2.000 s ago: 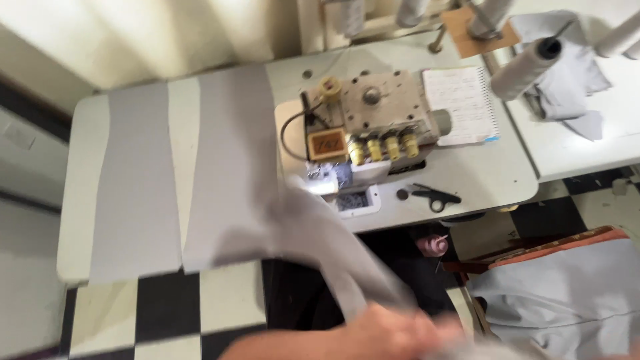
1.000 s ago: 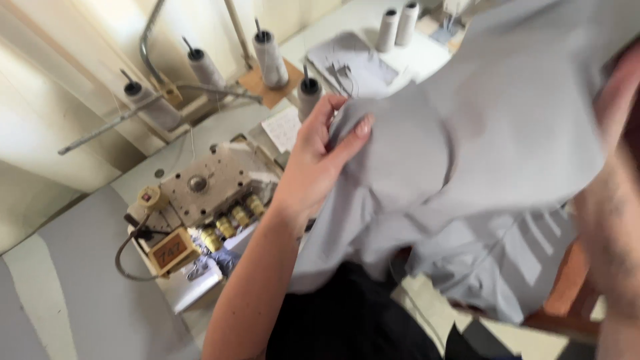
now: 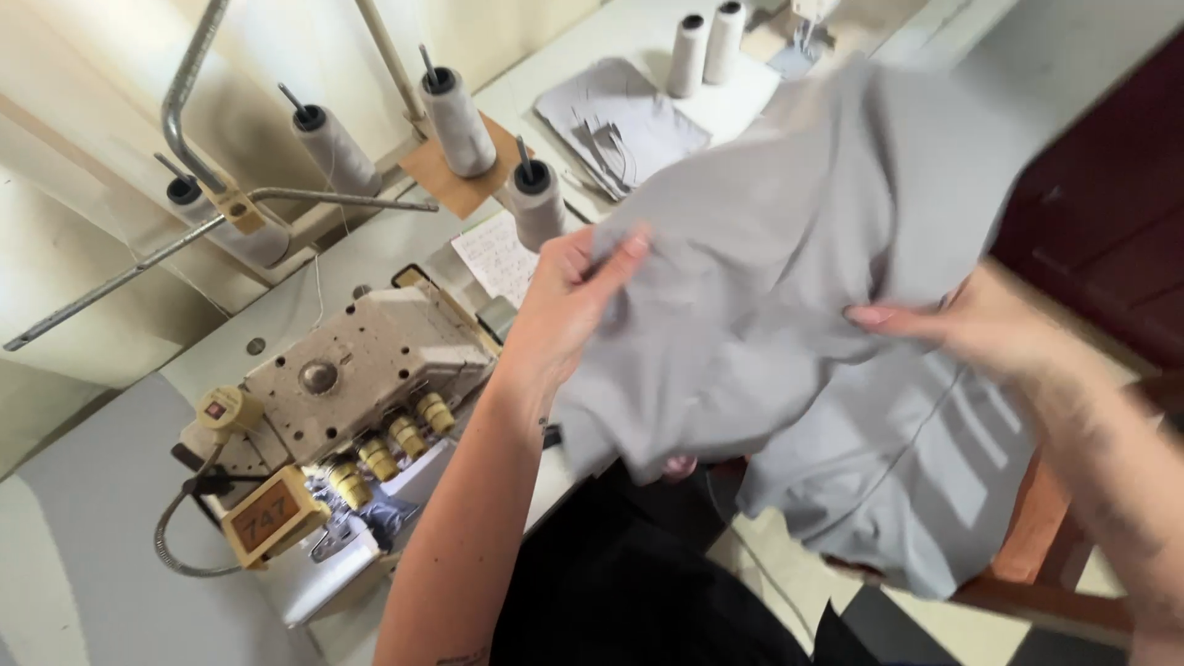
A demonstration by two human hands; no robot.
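A large piece of light grey fabric [image 3: 740, 268] hangs raised between my two hands, creased and partly blurred. My left hand [image 3: 583, 287] pinches its left edge between thumb and fingers, to the right of the serger. My right hand [image 3: 962, 324] grips the fabric's right side, the thumb on top and the other fingers mostly hidden. Below the fabric, more grey cloth [image 3: 916, 462] lies over a wooden chair [image 3: 1045, 518]. The serger [image 3: 342, 370], with several yellow tension dials [image 3: 407, 435], stands on the sewing table at the left.
Several thread cones [image 3: 458, 125] stand on spindles behind the serger, beneath a metal thread stand arm [image 3: 139, 268]. A handwritten sheet [image 3: 499, 259] lies beside them. Folded grey cloth [image 3: 620, 120] rests on the far table near two more cones. Grey fabric panels [image 3: 139, 527] lie at lower left.
The view has swung right since the first frame. The fabric is now held up in both hands. Since one second ago, my right hand has moved left, inward over the fabric.
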